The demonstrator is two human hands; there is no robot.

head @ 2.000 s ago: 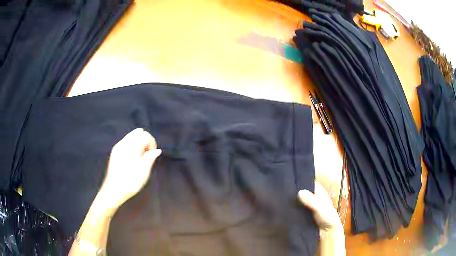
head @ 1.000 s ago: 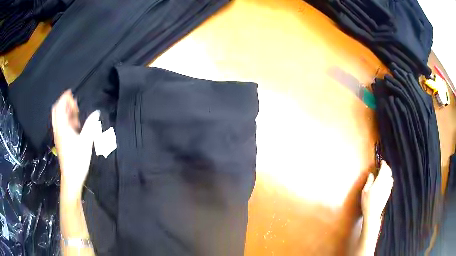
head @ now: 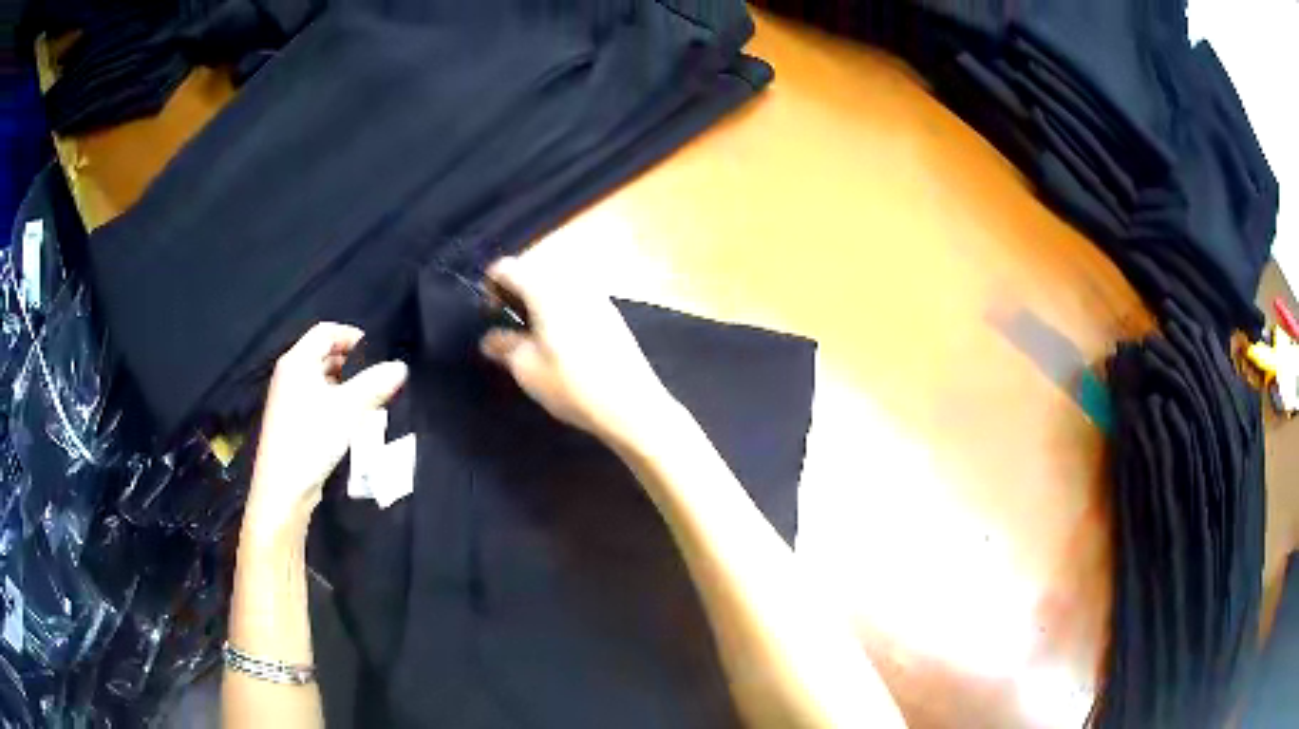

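Observation:
A black garment (head: 727, 385) lies in front of me, its stitched band edge at the left. My left hand (head: 321, 399) is at that left edge, with dark cloth between its thumb and curled fingers. A white label (head: 385, 470) hangs just below the left thumb. My right hand (head: 556, 342) reaches across the garment to its upper left corner. It holds small thread snips (head: 492, 295), mostly hidden by the fingers, with the blades pointing up and left at the cloth edge.
A pile of black garments (head: 342, 143) lies at upper left. Crinkled shiny plastic (head: 86, 527) is at the left edge. A folded black stack (head: 1190, 527) stands at right, and more black garments (head: 1083, 128) lie at upper right. A yellow-and-white item (head: 1272, 359) is far right.
My right hand has come from beside the right stack to the garment's upper left corner, now with the snips. My left hand has closed at the garment's edge. The view has shifted.

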